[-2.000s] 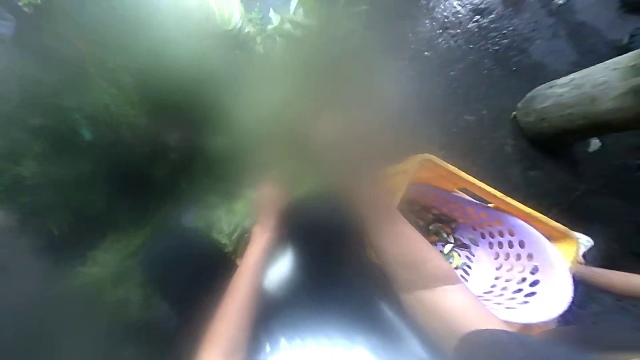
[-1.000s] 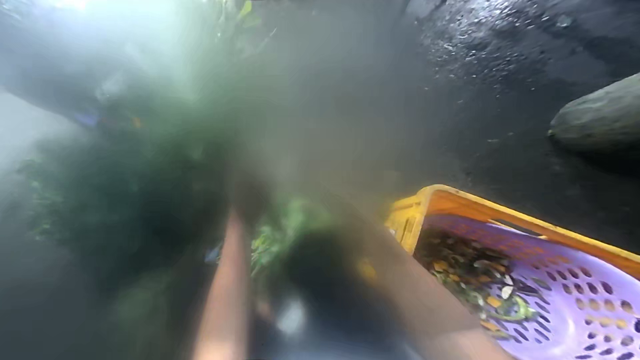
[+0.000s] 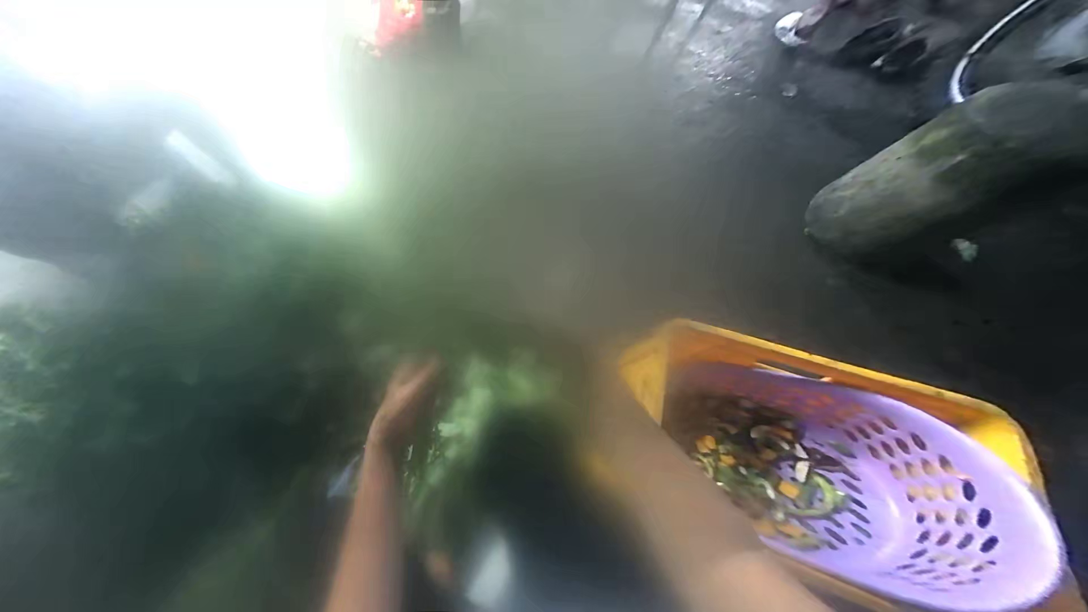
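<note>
A broad blur covers the middle of the head view. My left hand (image 3: 408,395) reaches up beside blurred green leafy plants (image 3: 480,408); its fingers are too hazy to read. My right forearm crosses in front of the yellow plastic crate, and my right hand (image 3: 586,340) is lost in the blur near the crate's left corner. Inside the yellow crate (image 3: 858,364) lies a tilted purple perforated plastic basket (image 3: 884,501). Mixed green, orange and dark scraps (image 3: 765,467) lie at the basket's left part.
A thick log-like cylinder (image 3: 943,170) lies on the dark wet ground at the upper right. Beyond it curves a pale rim or hose (image 3: 977,59). A red object (image 3: 399,21) shows at the top. Dark green foliage (image 3: 170,408) fills the left side.
A person's forearm at the crate's right side two seconds ago is out of sight. The view has shifted, and a red object has appeared at the top.
</note>
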